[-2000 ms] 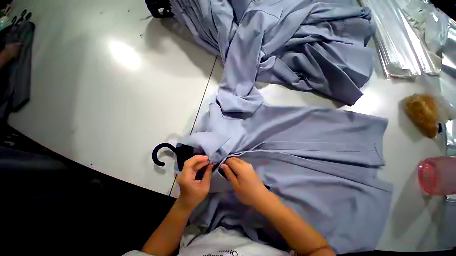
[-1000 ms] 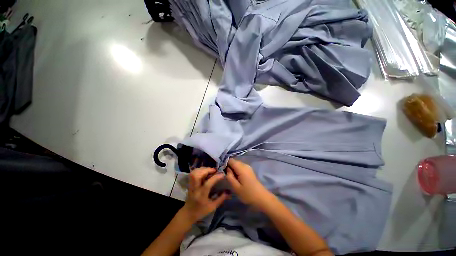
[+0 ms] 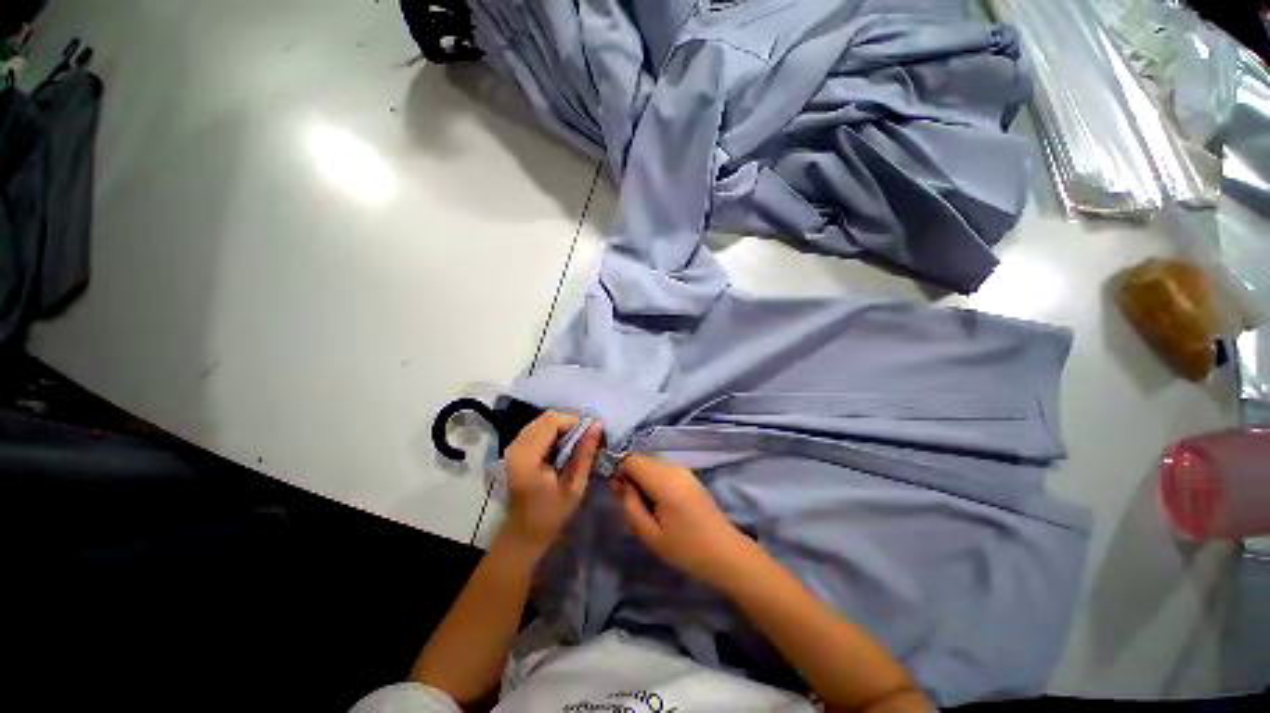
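A light blue-grey shirt (image 3: 864,376) lies flat in front of me, its collar end at the left and its hem at the right. The black hanger hook (image 3: 461,429) sticks out at the collar. My left hand (image 3: 547,478) pinches the cloth at the collar, with a fold of it between thumb and fingers. My right hand (image 3: 663,510) grips the top of the front placket (image 3: 808,443) just right of it. The fingertips of both hands nearly touch. The button and any tool are too small or hidden to make out.
A pile of similar shirts (image 3: 836,126) lies beyond, with black hooks (image 3: 443,31) at its left end. Clear poly bags (image 3: 1107,126), an orange-brown lump in plastic (image 3: 1167,318) and a pink bottle (image 3: 1214,486) are at the right. Dark clothes (image 3: 63,195) hang at the far left.
My left hand has moved from below the placket up to the collar and now pinches a fold there. My right hand has shifted slightly down and left. The shirt body is nearly unmoved.
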